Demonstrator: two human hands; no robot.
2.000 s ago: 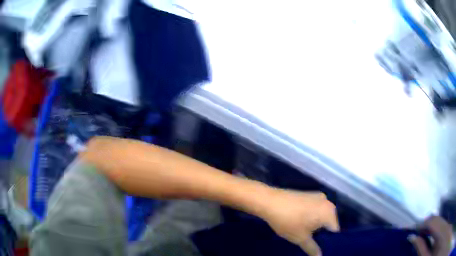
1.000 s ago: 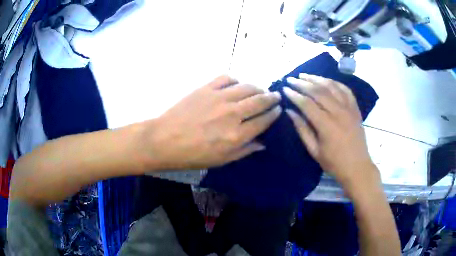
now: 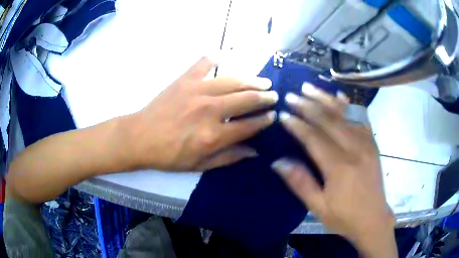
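Note:
A navy fabric panel [image 3: 241, 186] lies on the white table and hangs over its front edge. Its far end is at the presser foot [image 3: 279, 59]. My left hand [image 3: 201, 113] lies on the panel's left part, palm down, fingertips near the middle. My right hand [image 3: 334, 151] lies on its right part, slightly blurred, fingers spread, fingertips close to the left ones. Both hands press on the cloth; neither visibly pinches it. The needle cannot be made out.
The sewing machine head [image 3: 387, 40] fills the upper right. Small leaf-shaped pieces [image 3: 35, 70] with pale reverse lie at the left. A tape strip [image 3: 136, 199] runs along the front edge. A blue crate [image 3: 115, 227] is below. A dark box [image 3: 448, 179] is at the right.
The panel, first held below the table edge, then laid on the table, now reaches under the presser foot. The view has shifted, and the machine head appears larger. Both hands stay flat on the cloth.

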